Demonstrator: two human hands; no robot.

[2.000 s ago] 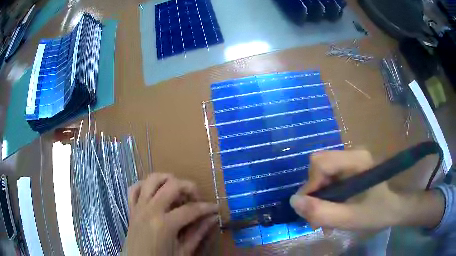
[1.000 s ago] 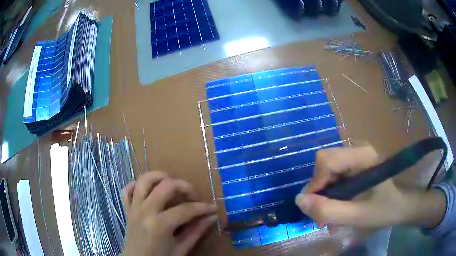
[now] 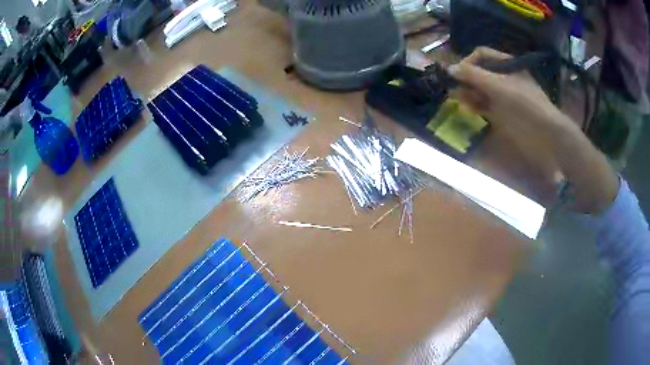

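My right hand (image 3: 509, 96) is raised at the upper right and holds the dark soldering iron (image 3: 519, 63) by its handle, over the black stand (image 3: 403, 96) with a yellow sponge (image 3: 460, 125). The iron's tip is not clear. My left hand is out of the picture. The bright blue solar cell panel (image 3: 231, 310) lies on the brown table at the bottom, cut off by the edge, with thin silver ribbon beside its right side.
White strips (image 3: 474, 185) lie below the stand. Wide short ribbons (image 3: 367, 167) and fine ones (image 3: 281, 175) lie in piles. A pale mat (image 3: 160, 210) bears a single cell (image 3: 105, 232) and tabbed cells (image 3: 207, 114). A grey round container (image 3: 347, 46) and blue spray bottle (image 3: 53, 142) stand beyond.
The view has swung to the right. My right hand has moved with the iron from the panel to the stand. My left hand has left the picture.
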